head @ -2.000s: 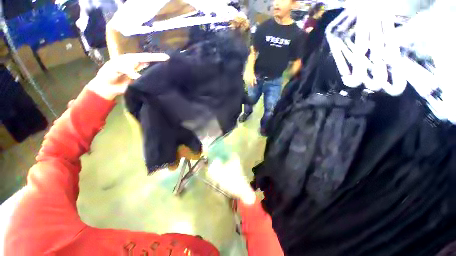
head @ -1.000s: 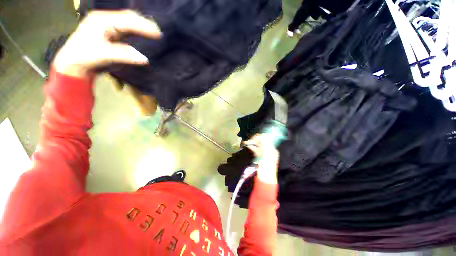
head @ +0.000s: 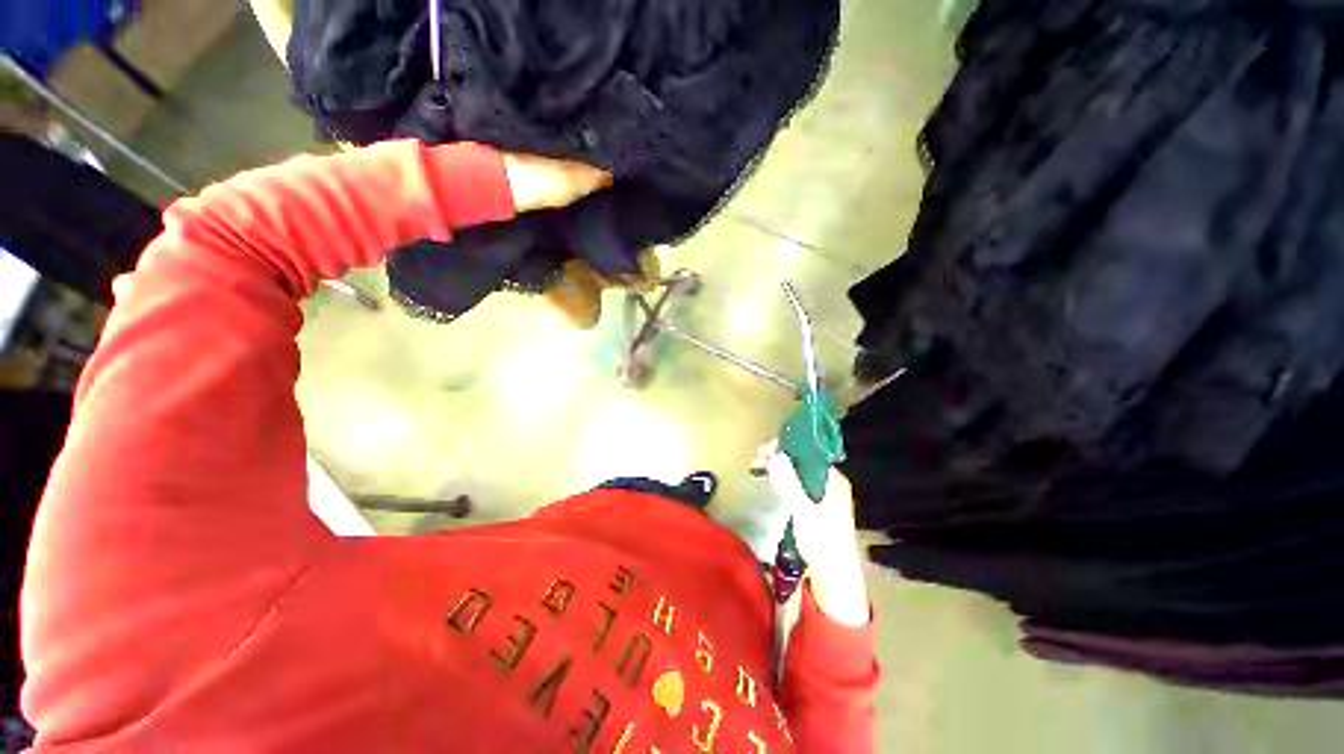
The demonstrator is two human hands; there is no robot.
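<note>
A black garment (head: 663, 103) with a scalloped lower edge hangs at the top centre. My left hand (head: 557, 181) lies against its lower part; whether the fingers grip the cloth is unclear. My right hand (head: 828, 538) holds a green air gun (head: 814, 438) by its body. Its thin, bent metal nozzle (head: 803, 336) points up, between the two groups of garments and touching neither. A dense row of black garments (head: 1120, 309) hangs at the right.
Metal rack legs and a crossbar (head: 730, 358) stand low between the garments. Mustard cloth (head: 575, 295) shows below the black garment. A burgundy edge (head: 1150, 656) shows at the lower right. A blue bin (head: 59, 27) is at the upper left. Another metal bar (head: 413, 504) lies low at left.
My left hand has moved right and slightly down over the black garment. The air gun and my right hand have moved slightly down, off the right-hand row. The hanging garments have shifted in view.
</note>
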